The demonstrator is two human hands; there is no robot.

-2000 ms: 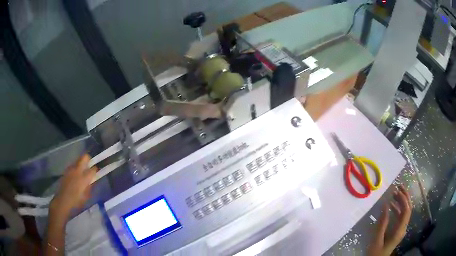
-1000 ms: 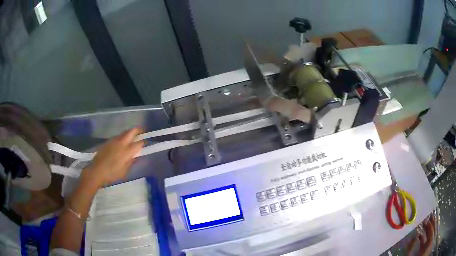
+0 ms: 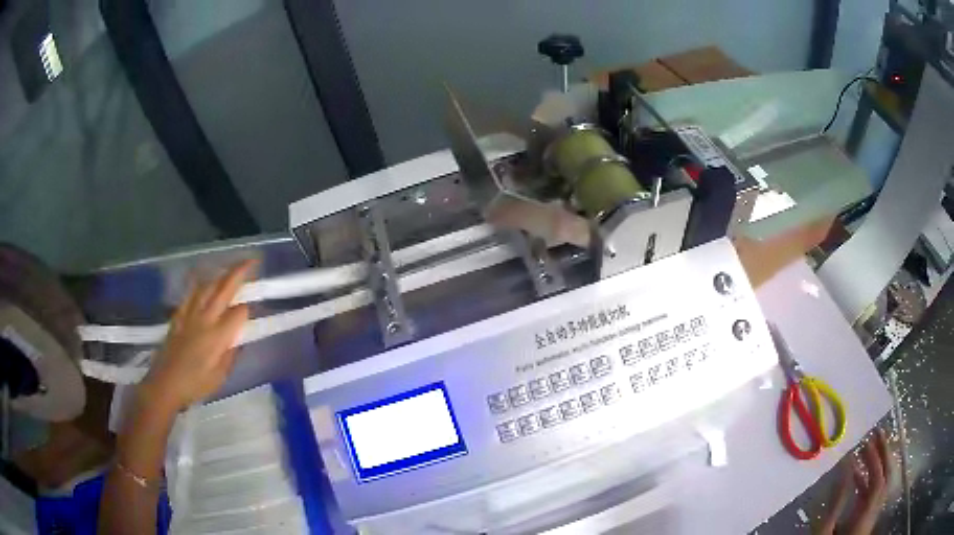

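Observation:
Two white strips [image 3: 314, 304] run side by side from the supply reel [image 3: 40, 340] at the left into the cutting machine's slotted guides [image 3: 386, 277]. My left hand [image 3: 204, 340] lies over the strips between reel and machine, fingers spread and a little blurred. Whether its fingers grip a strip cannot be told. My right hand [image 3: 860, 483] is at the lower right edge, partly cut off, with its fingers apart and nothing seen in it. The control panel [image 3: 544, 387] faces me with its screen [image 3: 401, 431] lit. The feed roller [image 3: 596, 170] is yellow-green.
Red-and-yellow scissors [image 3: 803, 416] lie right of the panel. A blue bin [image 3: 303, 460] holding white pieces [image 3: 230, 460] stands left of the panel. A black star knob [image 3: 561, 48] rises behind the roller. White cut pieces [image 3: 772, 204] lie on the outlet chute [image 3: 816, 180].
The view has swung right, then slightly back left. My left hand stays at the strips, its fingers now more upright and spread. My right hand remains at the lower right edge.

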